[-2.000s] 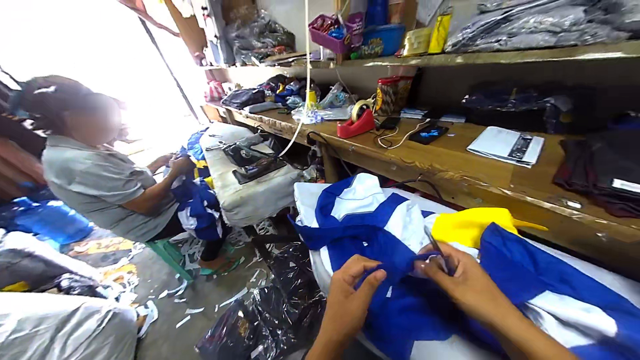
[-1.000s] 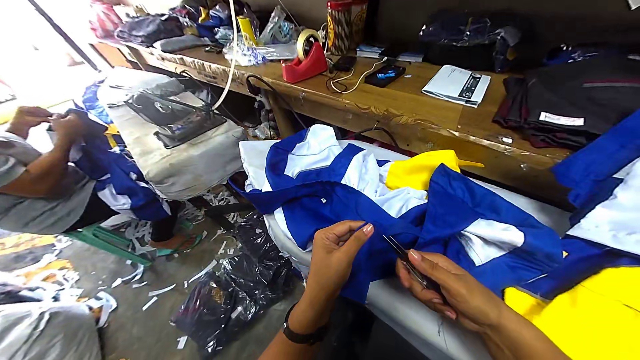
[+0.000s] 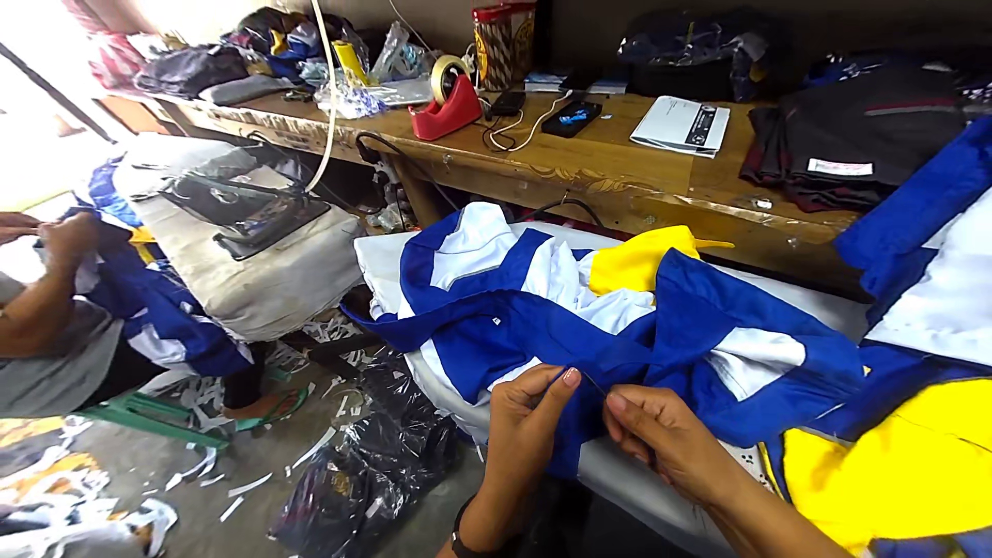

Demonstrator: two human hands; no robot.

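Note:
A blue, white and yellow garment (image 3: 542, 325) lies spread over a padded board with a pale cover (image 3: 651, 484). My left hand (image 3: 527, 434) pinches blue fabric at the garment's near edge between thumb and fingers. Just to its right, my right hand (image 3: 659, 434) is closed on a thin dark tool, mostly hidden in the fingers, whose tip points toward the left thumb; its kind cannot be told in this frame. The two hands are close together but apart.
A wooden bench (image 3: 651, 170) behind holds a red tape dispenser (image 3: 447, 108), a phone (image 3: 572, 118), a booklet (image 3: 682, 125) and dark folded clothes (image 3: 868, 139). An iron (image 3: 248, 209) rests on a padded board at left, beside a seated person (image 3: 54, 333). Black plastic bags (image 3: 364, 465) lie below.
The dark pointed tool showed plainly in my right hand one second ago; now the fingers mostly cover it. The view has swung to the right and down since the first frame.

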